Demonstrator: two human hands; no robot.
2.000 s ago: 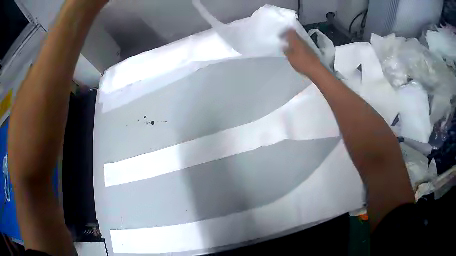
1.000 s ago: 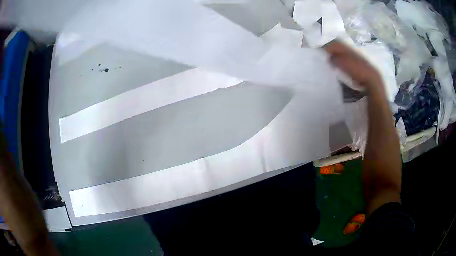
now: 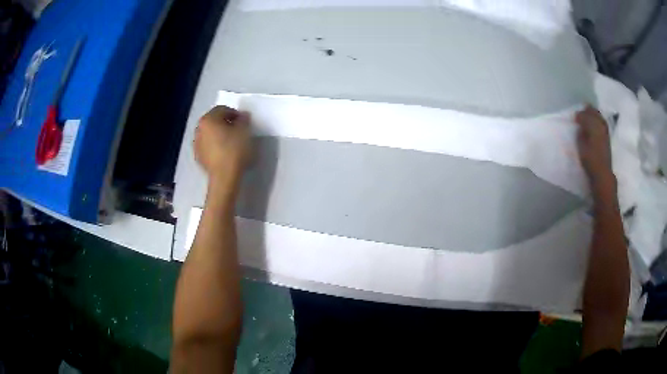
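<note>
A long white facing piece (image 3: 380, 124) lies across the pale grey feed table (image 3: 366, 182). My left hand (image 3: 222, 139) is closed at its narrow left end, fingers curled and slightly blurred. My right hand (image 3: 594, 139) pinches its wide right end. Whether this is one layer or two cannot be told. A second white strip (image 3: 380, 266) lies nearer me, along the table's front edge, flaring wide at the right; my left forearm crosses its narrow end and my right forearm covers part of its wide end.
The blue press cover (image 3: 102, 95) is at the left, with red-handled scissors (image 3: 50, 139) on a white label (image 3: 66, 150). A dark feed opening (image 3: 157, 109) lies between cover and table. More white material (image 3: 526, 18) is at the far edge. White scraps (image 3: 636, 153) heap at the right.
The loose white sheet carried over the table by my right hand is down on the middle strip's place. My left hand has come in from the left to its narrow end. The view has shifted left.
</note>
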